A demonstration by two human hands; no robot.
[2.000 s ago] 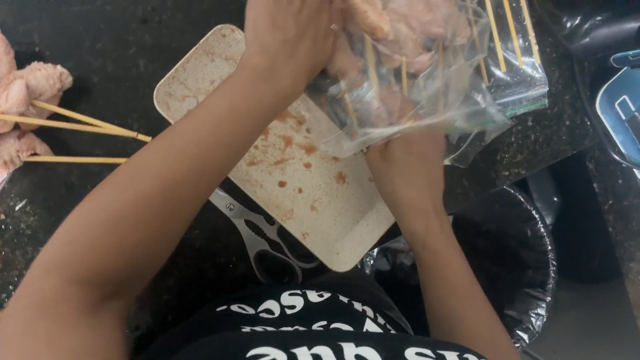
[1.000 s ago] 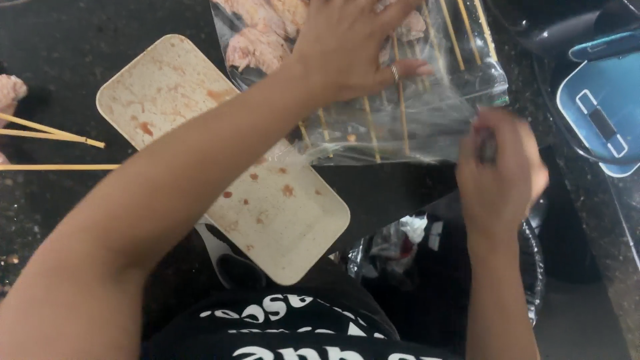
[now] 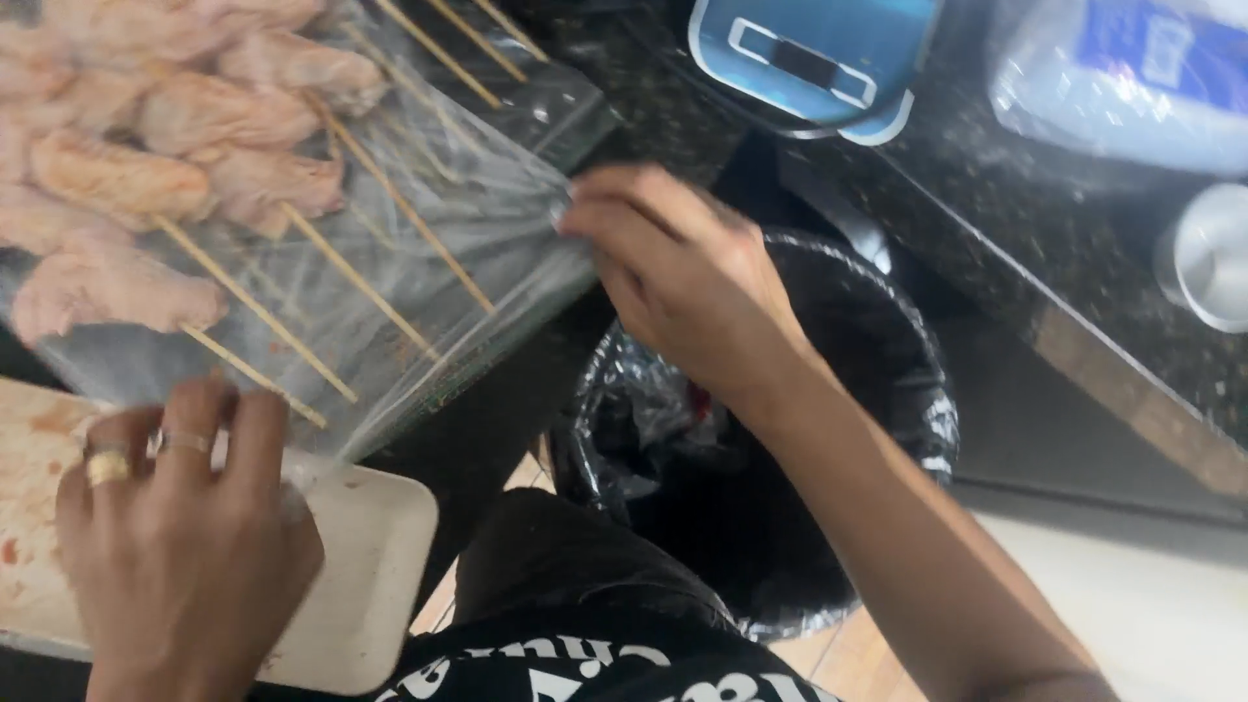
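Observation:
A clear plastic bag point(image 3: 409, 224) lies on the dark stone counter, full of raw chicken wings point(image 3: 127, 175) on wooden skewers point(image 3: 361, 278). My right hand point(image 3: 673, 273) pinches the bag's edge at its right side and pulls it into folds. Over the beige tray point(image 3: 375, 575) is my left hand point(image 3: 195, 507), with rings on its fingers, which are curled on the bag's near edge. The tray has reddish stains and lies partly under my left hand.
A bin with a black liner point(image 3: 936, 390) stands below the counter edge. Farther back are a blue kitchen scale point(image 3: 809, 58), a plastic package with a blue label point(image 3: 1150, 78) and a metal cup point(image 3: 1214, 258).
My left hand has moved from on top of the bag to its near edge. My right hand now grips the bag's edge. The view has shifted to the right.

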